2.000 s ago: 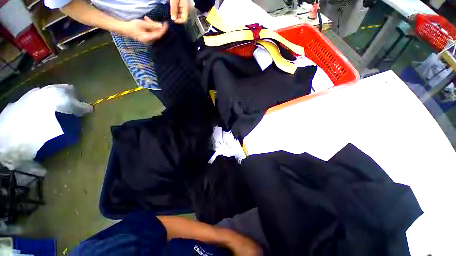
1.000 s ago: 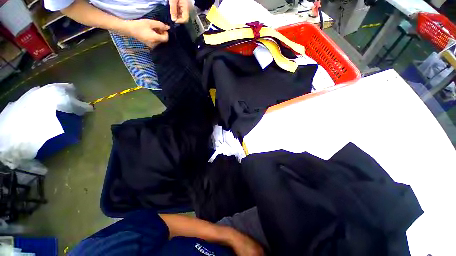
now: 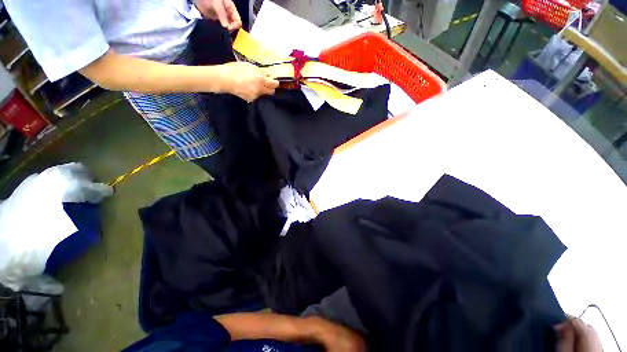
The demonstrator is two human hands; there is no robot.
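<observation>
A black garment panel (image 3: 440, 261) lies rumpled over the white table's left part and hangs toward my lap. My left hand (image 3: 344, 338) is low at the bottom centre, against the panel's near side; its fingers are hidden, so its grip cannot be told. My right hand (image 3: 579, 337) is at the bottom right, blurred and cut off by the frame; its fingertips touch the panel's right edge, but whether they pinch it is unclear. More black pieces (image 3: 199, 240) lie heaped left of the table, beside a white scrap (image 3: 295, 206).
A second person's hand (image 3: 251, 81) is at yellow strips (image 3: 337, 97) with a dark red tie (image 3: 298, 65), over a red basket (image 3: 392, 62) and black cloth. The white table (image 3: 481, 137) extends right. A white-covered pile (image 3: 34, 213) stands on the green floor, left.
My right hand has come into view at the bottom right. The second person's hand has moved right from the black cloth to the yellow strips. The view has shifted; my left hand looks much the same.
</observation>
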